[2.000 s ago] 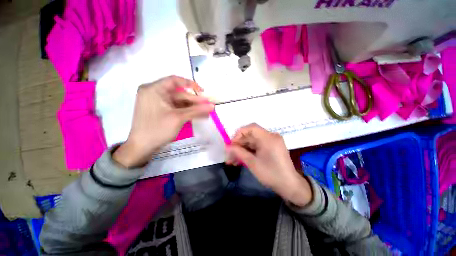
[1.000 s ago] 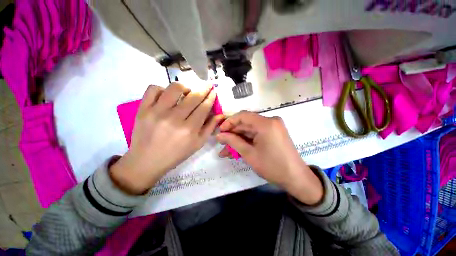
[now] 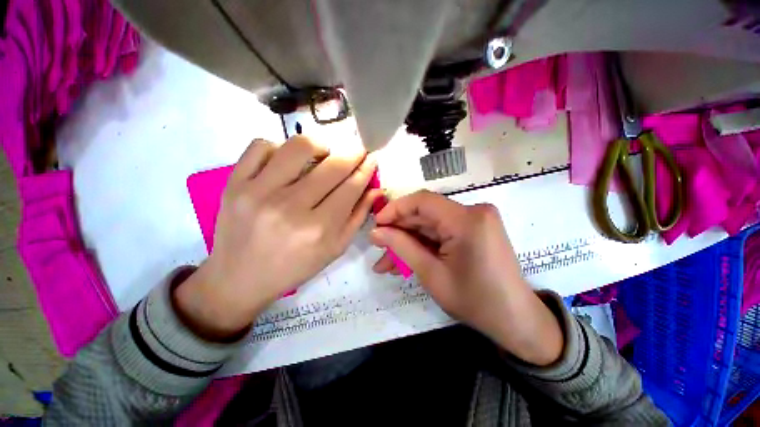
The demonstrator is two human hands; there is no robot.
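Observation:
A flat hot-pink fabric panel [image 3: 207, 193] lies on the white table, mostly covered by my left hand [image 3: 283, 221]. My left hand is palm down, its fingertips beside the bright lamp spot under the machine head. A narrow hot-pink strip [image 3: 399, 262] runs along the panel's right side. My right hand [image 3: 462, 250] pinches this strip between thumb and fingers, close to my left fingertips. The sewing machine head [image 3: 367, 50] hangs over the work, with a ribbed silver knob [image 3: 444, 163] at its right. The needle and presser foot are hidden in the glare and behind the machine head.
Brass-handled scissors [image 3: 617, 192] lie at the right, beside loose pink pieces [image 3: 698, 188] and paler strips [image 3: 585, 117]. Pink pieces [image 3: 512, 92] lie under the machine arm. Stacked pink panels [image 3: 62, 258] line the left table edge. A blue basket [image 3: 679, 325] stands below right.
From two seconds ago, my hands have brought the strip from the table's front onto the panel by the needle area. My head has moved closer to the machine. Since one second ago, the hands have hardly moved.

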